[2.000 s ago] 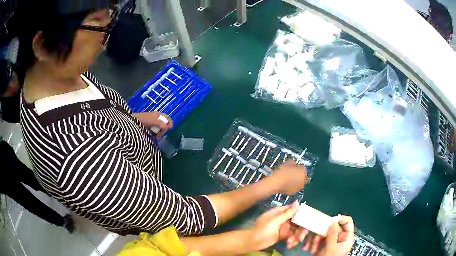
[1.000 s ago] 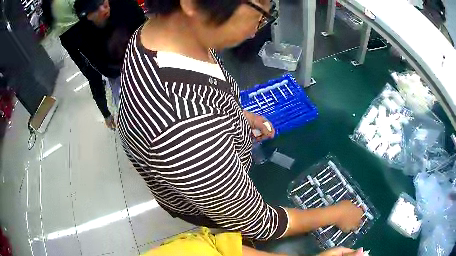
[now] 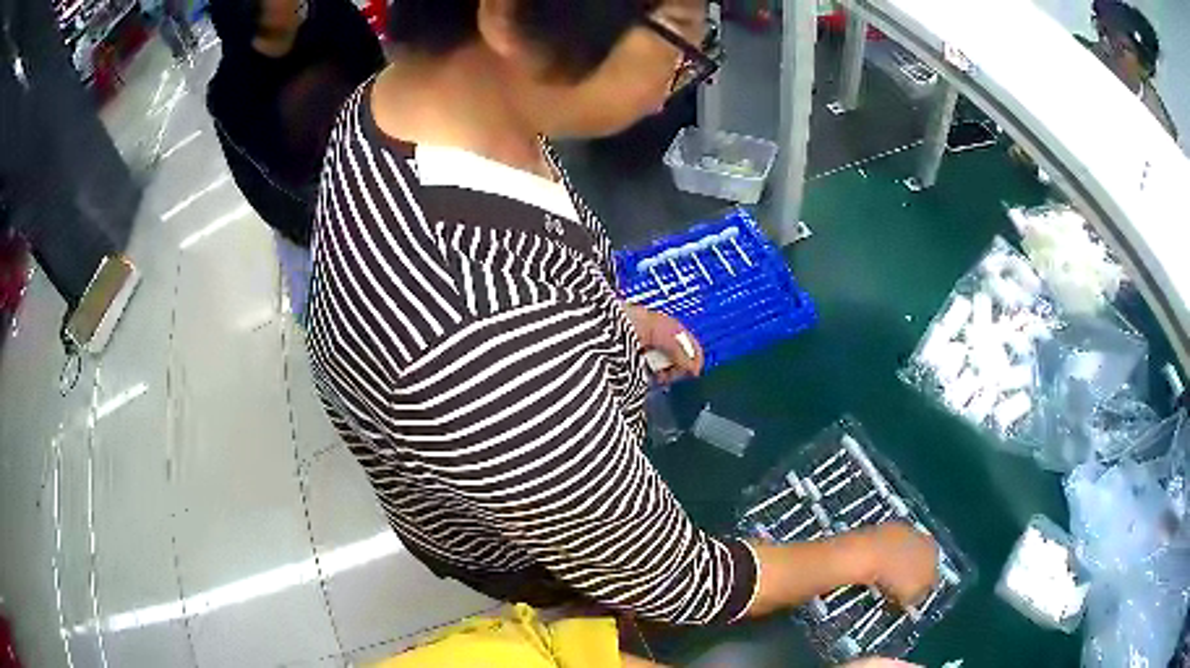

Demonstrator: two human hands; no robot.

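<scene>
Only a sliver of my left hand (image 3: pixel 881 663) shows at the bottom edge, below a yellow sleeve (image 3: pixel 522 642); its fingers are cut off. A small white bit (image 3: pixel 953 664) shows beside it at the edge. My right hand is out of the picture. In front lies a clear blister tray (image 3: pixel 835 485) with rows of white hammer-shaped pieces. A co-worker's hand (image 3: pixel 900 564) is over its right part and hides some pieces. The co-worker's other hand (image 3: pixel 673 350) holds a small white piece.
A co-worker in a striped top (image 3: pixel 483 379) fills the middle. Beyond are a blue plastic tray (image 3: pixel 770 307), a small clear piece (image 3: pixel 723 431) and a clear tub (image 3: pixel 722 167). To the right are a poly bag of housings (image 3: pixel 985 342), a small tray of white parts (image 3: pixel 1044 574) and a large bluish bag (image 3: pixel 1122 548).
The view has swung left since the oldest frame. There, both my hands held a white block; now they are nearly out of view at the bottom. The co-worker's hand stays over the tray.
</scene>
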